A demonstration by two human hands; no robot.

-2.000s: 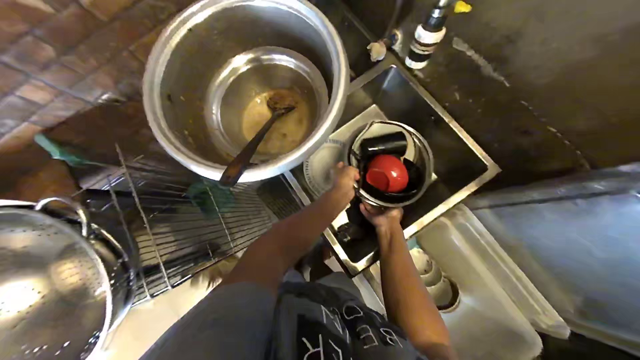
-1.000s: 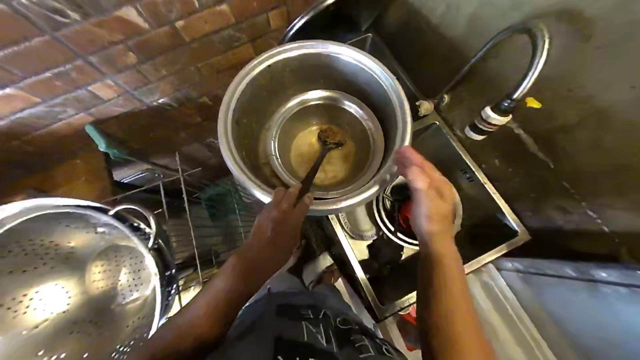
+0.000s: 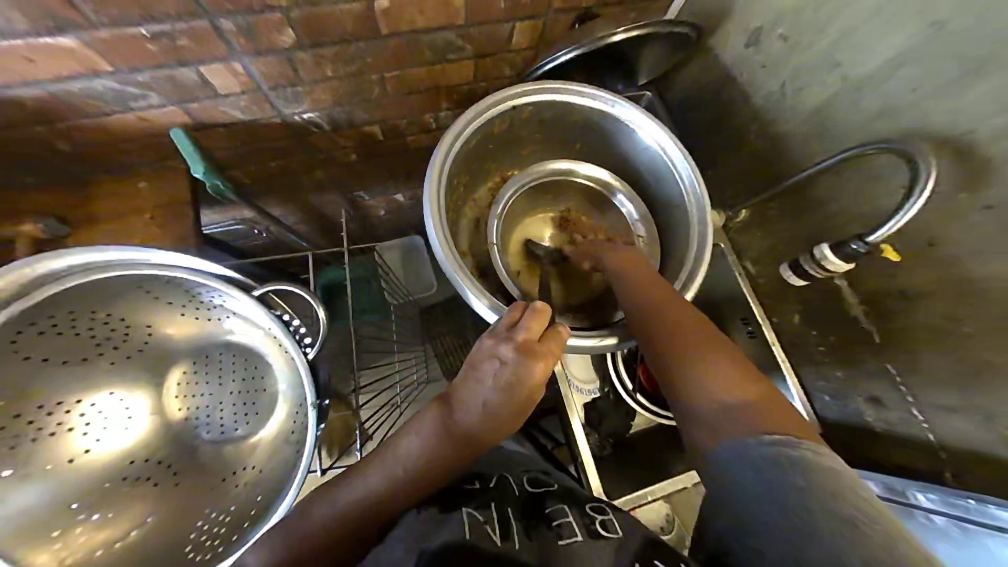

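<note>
A large metal pot (image 3: pixel 677 169) stands over the back of the sink, with a smaller metal bowl (image 3: pixel 579 169) inside it holding cloudy liquid. My left hand (image 3: pixel 512 358) is closed around the handle of a dark ladle or spoon (image 3: pixel 545 276) at the near rim of the pot. Inside the bowl, my right hand (image 3: pixel 594 244) reaches down beside the spoon's head, near brown residue; its fingers are partly hidden and blurred, so what they touch is unclear. Below the large pot, a metal pot (image 3: pixel 642 405) with a red item shows in the sink.
A large colander (image 3: pixel 236 488) lies at the left. Beside it is a wire dish rack (image 3: pixel 354 378) with a pale plastic container (image 3: pixel 407 268). A green-handled utensil (image 3: pixel 193 161) leans by the brick wall. The faucet (image 3: pixel 917 181) arches at the right above the sink edge (image 3: pixel 764 323).
Both hands were at the pot in the sink, then moved to the large pot. My right hand has gone from beside its rim into the inner bowl. The view has shifted.
</note>
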